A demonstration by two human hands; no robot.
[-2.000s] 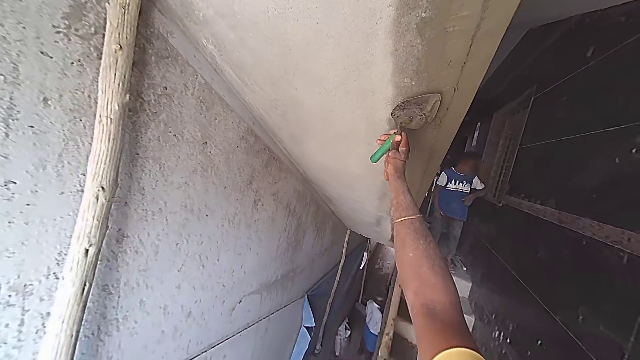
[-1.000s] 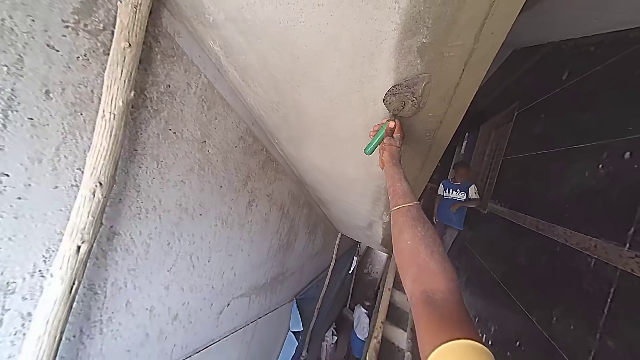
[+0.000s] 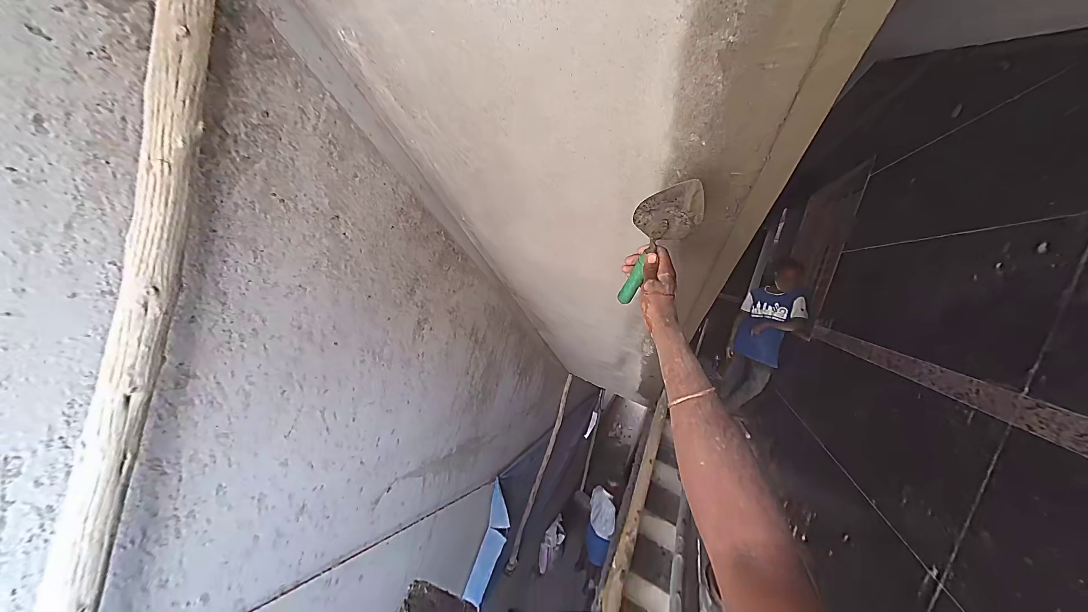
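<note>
My right hand (image 3: pixel 657 280) is raised at the end of an outstretched arm with a thin band round it, closed on the green handle of a pointing trowel (image 3: pixel 670 211). The trowel's mortar-smeared blade lies against or close to the sloping plastered underside (image 3: pixel 527 153) of a concrete structure, beside a darker, damp-looking strip (image 3: pixel 722 110) along its right edge. Whether the blade touches the surface cannot be told. My left hand is not in view.
A rough wooden pole (image 3: pixel 153 280) stands at the left before a pitted grey wall (image 3: pixel 323 340). Below are a wooden ladder (image 3: pixel 633 518), a thin pole (image 3: pixel 541 467) and a blue-and-white bundle (image 3: pixel 600 518). A person in a blue shirt (image 3: pixel 761 331) stands at the right by a dark wall (image 3: pixel 952 323).
The trowel has moved down along the plastered surface, away from its higher place of two seconds ago. My right hand still grips its handle. The person's arm is now bent across the body.
</note>
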